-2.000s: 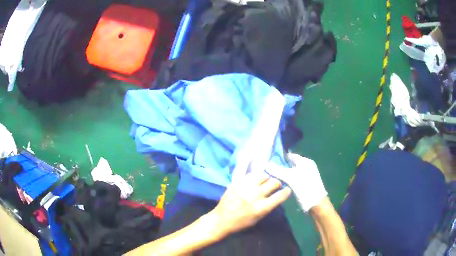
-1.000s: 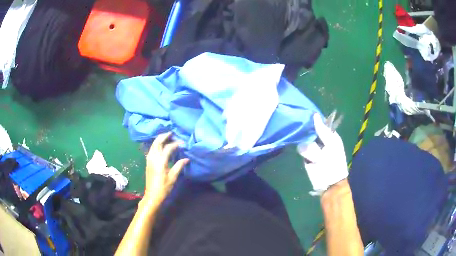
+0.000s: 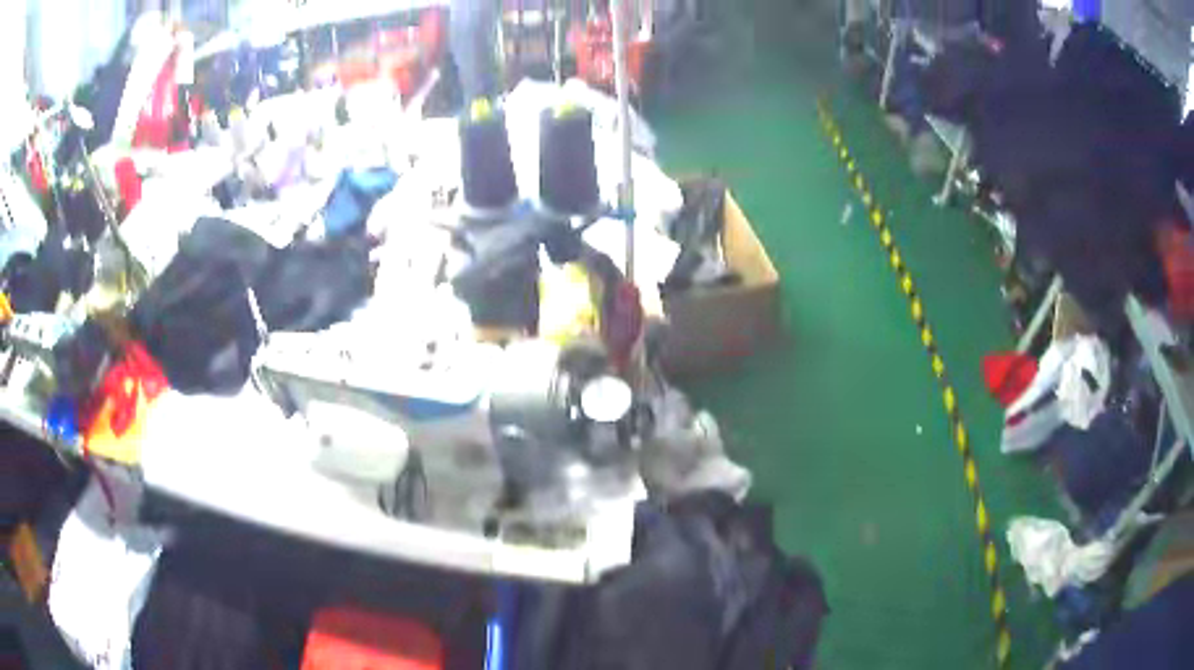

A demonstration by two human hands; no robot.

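Observation:
Neither of my hands is in the picture, and the blue garment piece is not in view. Nearest in front is a white machine table (image 3: 393, 524) with a white sewing machine (image 3: 373, 380) on it; the image is blurred and overexposed there. Dark cloth (image 3: 197, 301) lies on the table's left part. Two large black thread cones (image 3: 487, 157) with yellow tips stand behind the machine. A heap of dark garments (image 3: 694, 589) lies at the table's right front corner.
A red-orange stool (image 3: 373, 641) is at the bottom edge. A cardboard carton (image 3: 733, 295) holding dark cloth stands right of the table. The green floor aisle (image 3: 838, 458) has yellow-black tape (image 3: 917, 314). Dark garments (image 3: 1061, 170) and white cloth (image 3: 1054, 550) line the right side.
The view has swung up from the floor to the machine table and aisle. Both hands and the blue garment have left the picture; the stool and dark heap now sit at the bottom.

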